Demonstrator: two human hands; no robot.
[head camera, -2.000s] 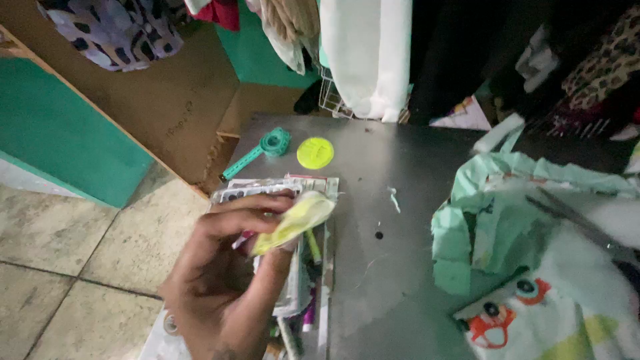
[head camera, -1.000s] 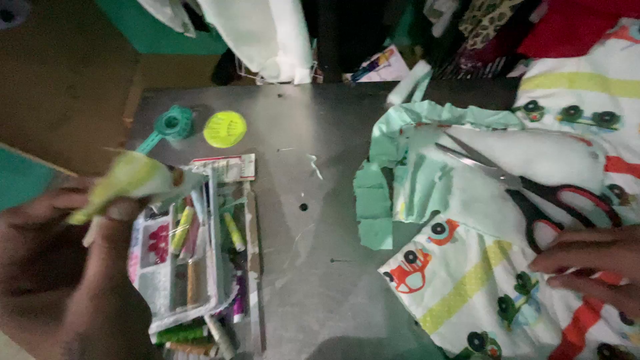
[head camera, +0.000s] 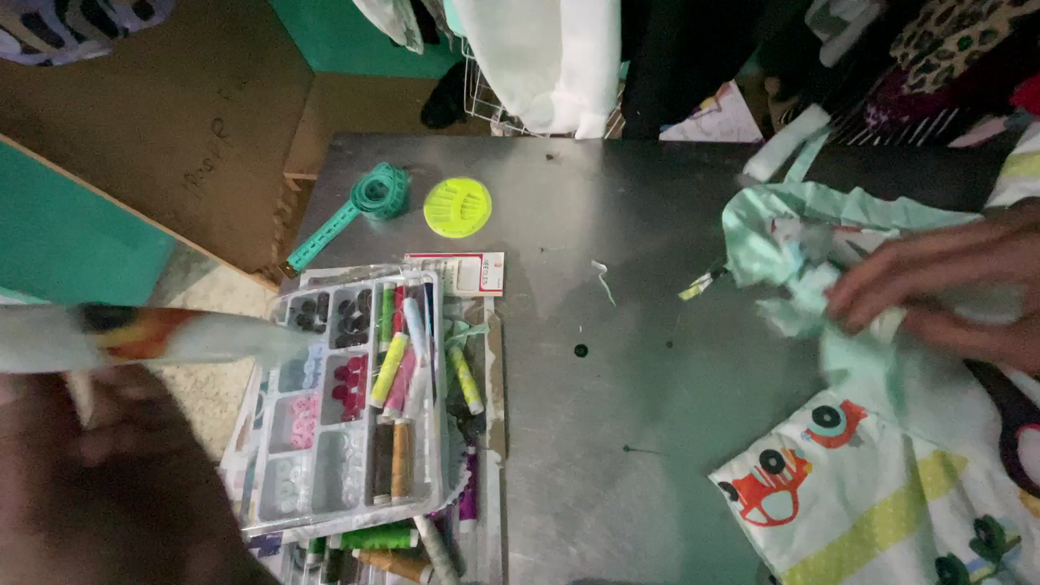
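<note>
Blurred and close at the lower left, my left hand (head camera: 97, 479) grips a piece of printed fabric (head camera: 162, 335) that points right, over the edge of the sewing kit. On the right, my right hand (head camera: 934, 284) touches crumpled mint-green fabric (head camera: 780, 244); whether its fingers close on it is blurred. Scissors (head camera: 1011, 431) lie partly beneath that hand, one black and red handle showing. Car-printed white fabric (head camera: 861, 487) spreads below. The clear sewing box (head camera: 353, 406) holds buttons and thread spools.
A teal tape measure (head camera: 380, 191) and a round yellow-green needle case (head camera: 457, 207) lie behind the box, near a needle packet (head camera: 467, 272). A dark button (head camera: 581, 350), a pin (head camera: 642, 449) and thread scraps (head camera: 603, 280) lie on the metal table (head camera: 569, 520). Clothes hang behind.
My right hand has moved from beside the scissors handles onto the mint-green fabric. A small yellow and white scrap now lies beside that fabric. My left hand remains at the left, holding fabric.
</note>
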